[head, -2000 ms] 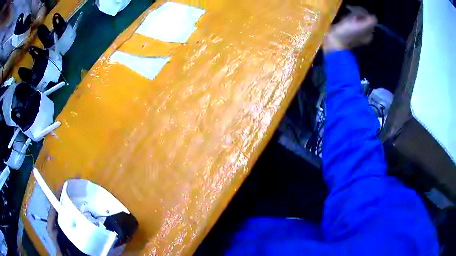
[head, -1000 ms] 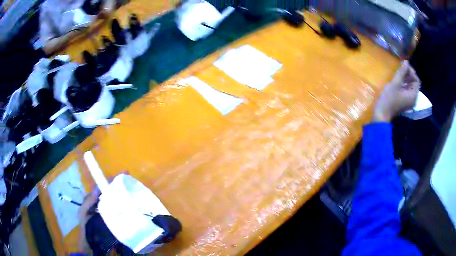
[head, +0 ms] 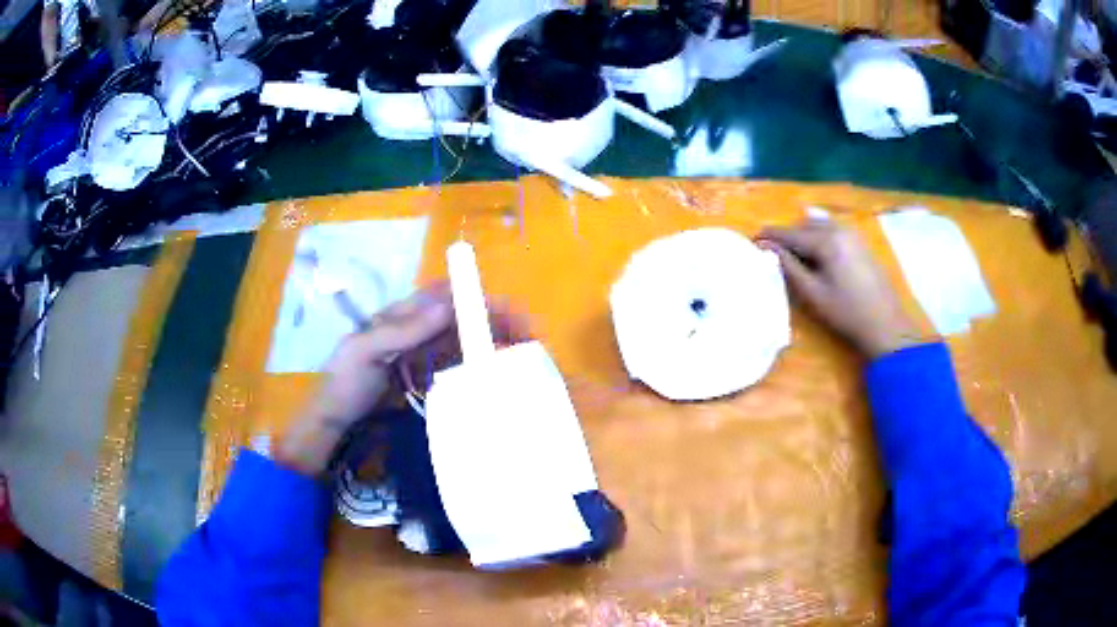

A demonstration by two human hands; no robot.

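Observation:
A white camera housing point(head: 508, 453) with one antenna pointing up and dark parts at its lower left and lower right is left of centre. My left hand point(head: 404, 337) is at its upper left side, fingers behind the antenna, holding it; the fingertips are blurred and partly hidden. A loose white rounded disc point(head: 702, 314) with a small dark central hole is right of the housing, apart from it. My right hand point(head: 838, 276) grips the disc's upper right edge.
A green strip point(head: 784, 153) across the back bears several white and black part-built cameras point(head: 551, 110). Pale patches lie on the orange bench at left point(head: 355, 276) and right point(head: 937, 270). Black cable point(head: 1090, 288) lies at the far right. Cables and white parts crowd the back left.
The view has turned left. My right hand has come from the bench's right edge to the middle and now has the white disc. The housing stays with my left hand, now in fuller view.

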